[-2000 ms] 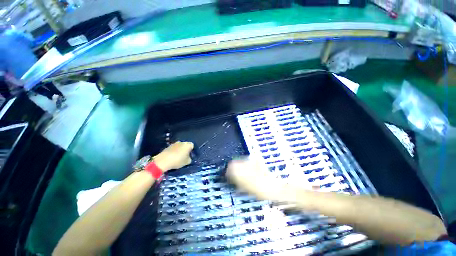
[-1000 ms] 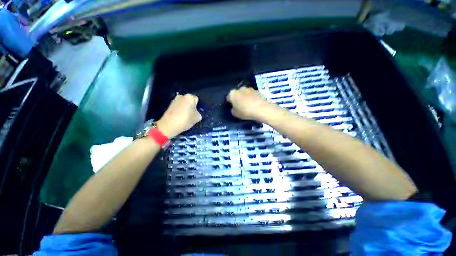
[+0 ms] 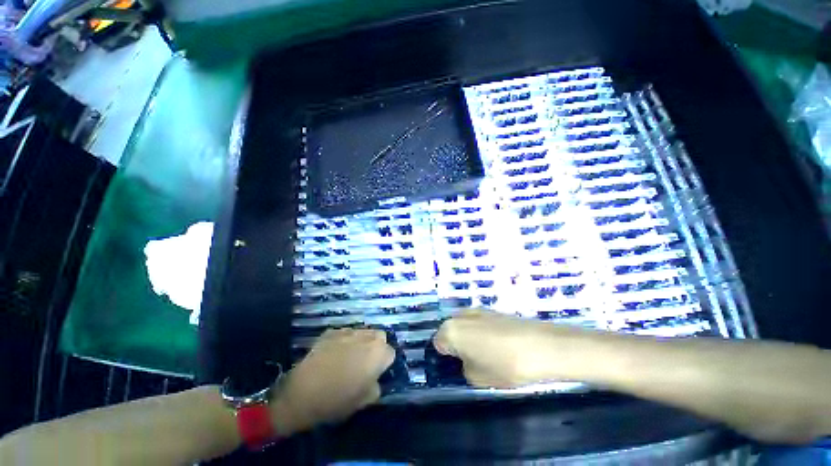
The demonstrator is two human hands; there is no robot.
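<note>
My left hand (image 3: 342,373) and my right hand (image 3: 487,350) are side by side over the front edge of the rows of silver metal strips (image 3: 538,209). Both have curled fingers with dark tips; whether they hold a part cannot be told. The strips lie in close rows in the large black tray (image 3: 251,237). The small black tray (image 3: 364,136) rests on the strips at the back left, with dark specks and thin bright lines in it.
A white crumpled cloth (image 3: 182,266) lies on the green bench (image 3: 118,300) left of the large tray. Side-lying strips (image 3: 692,214) run along the tray's right wall. Clear plastic (image 3: 813,109) shows at the right edge. Black trays (image 3: 46,237) stand at far left.
Both hands have moved from the small tray towards me, to the front edge of the strips. The small tray is now uncovered. The view has tilted further down.
</note>
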